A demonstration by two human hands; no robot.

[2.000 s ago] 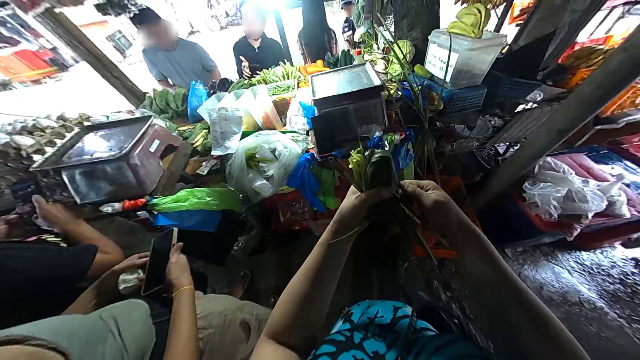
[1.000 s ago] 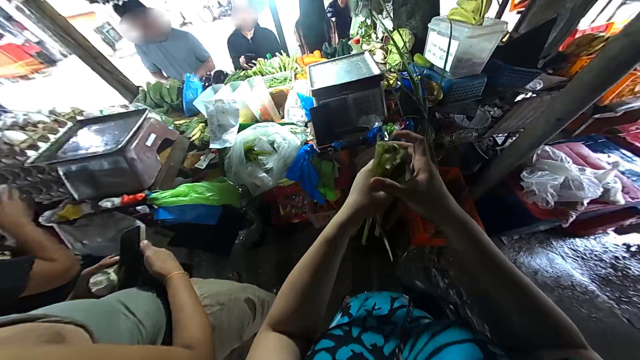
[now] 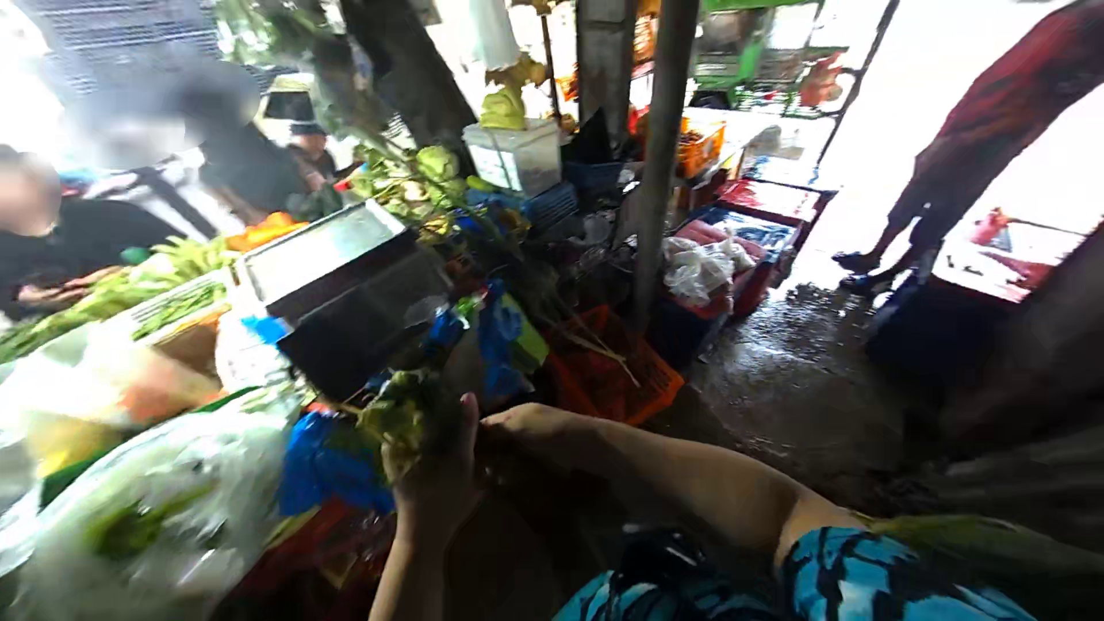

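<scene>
A bundle of leafy green vegetables (image 3: 398, 412) is gripped in my left hand (image 3: 431, 470), its thumb pointing up. The leaves sit left of the thumb, in front of a dark metal box with a pale flat top (image 3: 323, 250). Just right of it is my right hand (image 3: 517, 423), near the bundle's dark lower end; its fingers are in shadow, so whether it holds anything is unclear. Blue plastic bags (image 3: 332, 466) lie beside my left hand. A clear plastic bag with greens inside (image 3: 164, 500) is at the lower left.
An orange plastic crate (image 3: 604, 366) stands beyond my right hand, near a post (image 3: 660, 172). Farther right are a white plastic bag (image 3: 703, 267) on a red crate and wet floor (image 3: 776, 362). Other people stand at the upper left, and a person (image 3: 966, 129) stands at the right.
The view has swung to the right. My hands were together around the greens one second ago; now the left holds the leafy part and the right is beside it.
</scene>
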